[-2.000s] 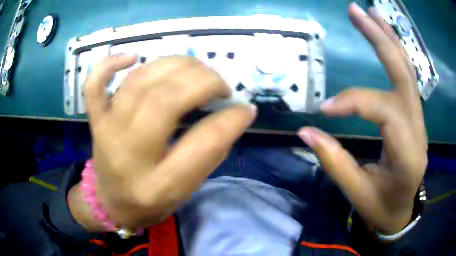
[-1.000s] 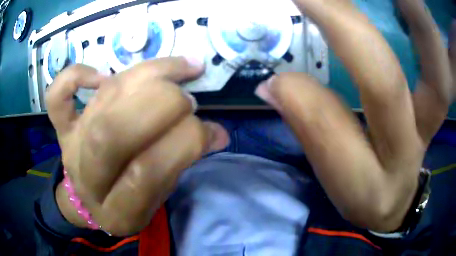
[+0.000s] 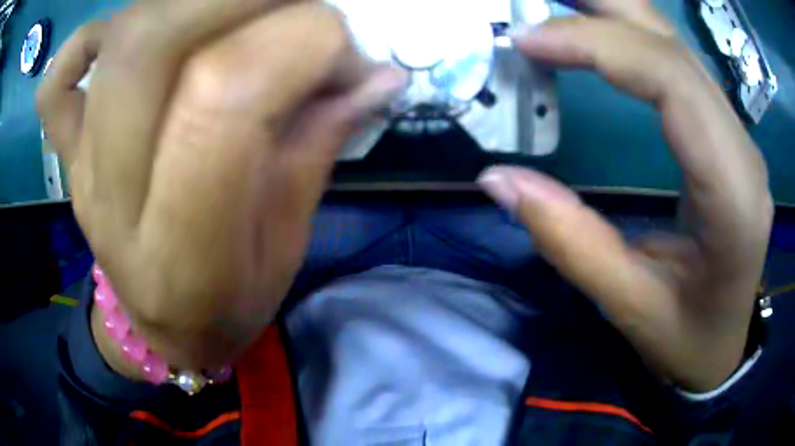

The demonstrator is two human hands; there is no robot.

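Note:
A pale silver three-ring panel (image 3: 523, 126) lies on the blue-green bench. Its right ring (image 3: 462, 74) shows with a bright centre tongue, and dark small contacts sit below it at the scalloped edge. My left hand (image 3: 200, 165) is large and blurred over the panel's left and middle part; its fingertips are bent together beside the right ring. Whether they pinch something cannot be seen. My right hand (image 3: 645, 192) is at the panel's right end, thumb and index finger apart, with nothing between them. The index fingertip is by the panel's upper right part.
A round disc (image 3: 33, 49) lies on the bench at the far left. A narrow silver panel (image 3: 741, 54) lies at the far right. The bench's front edge (image 3: 601, 188) runs across above my lap. A grey-blue cloth (image 3: 410, 357) is over my lap.
My left hand has moved up and right over the panel, covering the left and middle rings. My right hand has moved back from the right ring, its thumb now below the panel.

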